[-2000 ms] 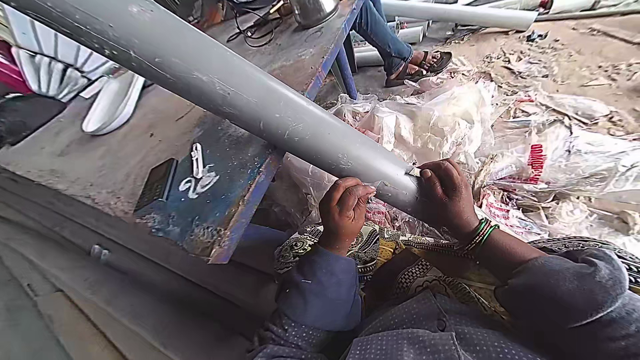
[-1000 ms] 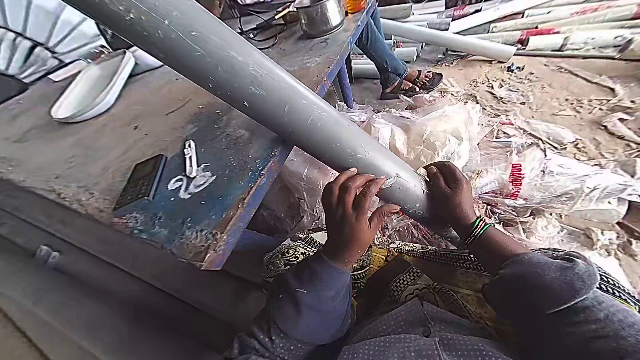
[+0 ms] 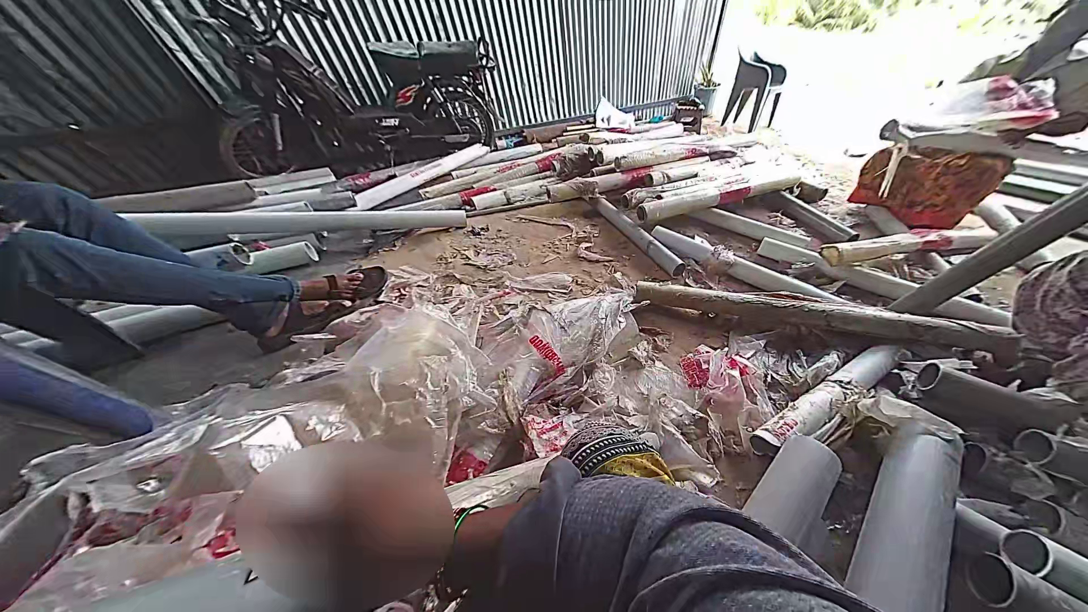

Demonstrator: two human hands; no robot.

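Note:
My right hand [image 3: 344,527] is at the bottom, left of centre, heavily blurred, so its fingers and anything in them cannot be made out. A green bangle [image 3: 467,512] circles its wrist below a dark grey sleeve [image 3: 646,544]. Beside and beneath the hand, a grey pipe [image 3: 183,591] shows in part at the bottom edge; whether the hand touches it cannot be told. Crumpled clear plastic wrapping [image 3: 416,365] lies just beyond the hand. My left hand is out of view.
A seated person's legs in jeans [image 3: 153,263] extend from the left. Wrapped pipes [image 3: 595,170] lie across the ground behind, near a motorcycle [image 3: 357,93]. A long pole [image 3: 816,314] lies at the right, above large grey pipes [image 3: 909,510]. A dark chair [image 3: 752,85] stands farther back.
The view has swung strongly up and to the right. My left hand and the worktable have left it; both hands were at the grey pipe's near end one second ago.

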